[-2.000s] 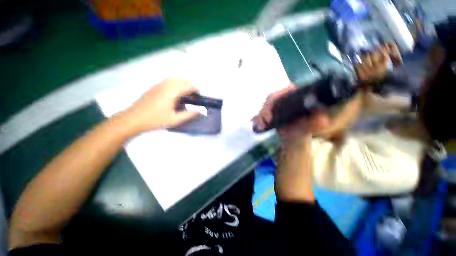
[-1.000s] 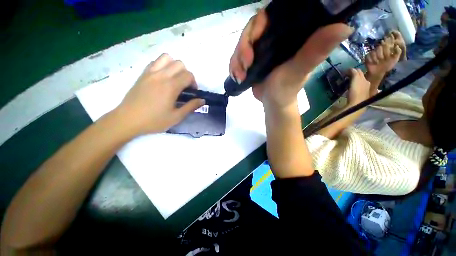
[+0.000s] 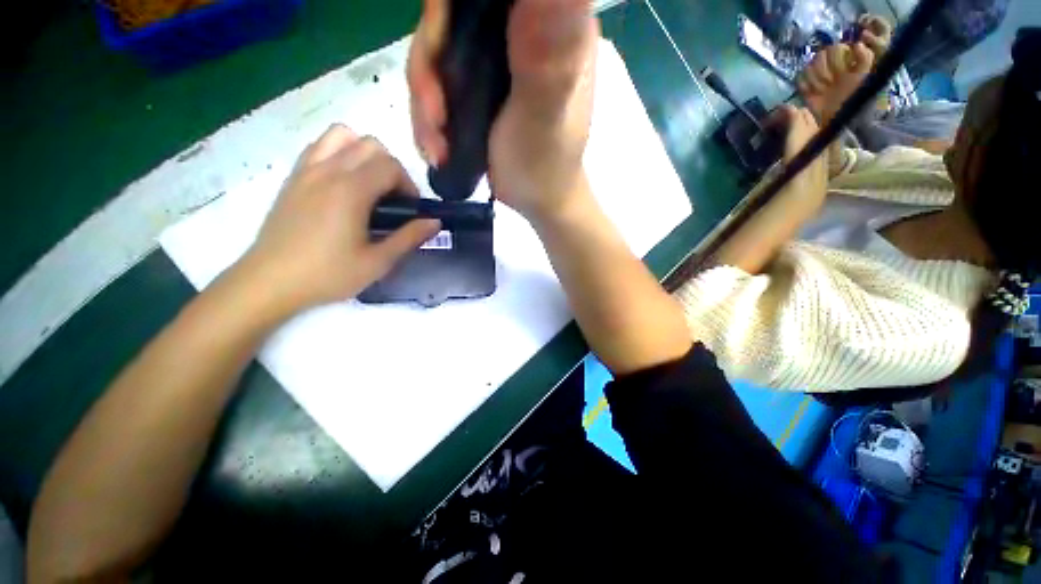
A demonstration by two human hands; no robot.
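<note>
A flat black electronic unit (image 3: 451, 269) lies on a white sheet (image 3: 388, 428), its thick rounded ridge on the far side and a small tab on the near edge. A white barcode label (image 3: 436, 240) shows on its face. My left hand (image 3: 337, 217) grips the unit's left part, fingers at the ridge and thumb on the face. My right hand (image 3: 537, 108) holds a black electric screwdriver (image 3: 474, 103) upright, nose down at the ridge. The screwdriver's tip and any screw are hidden; its top is cut off by the upper edge.
A blue bin (image 3: 200, 32) with orange contents stands on the green bench at the upper left. A pale rail (image 3: 103, 274) curves past the sheet. At right sits a person in a cream knit top (image 3: 833, 331), hands at another black unit (image 3: 748, 135). A thick black cord (image 3: 822, 137) crosses there.
My right hand and the screwdriver have moved left along the ridge, and the screwdriver is more upright. My left hand still holds the unit. The neighbour's hands have shifted slightly.
</note>
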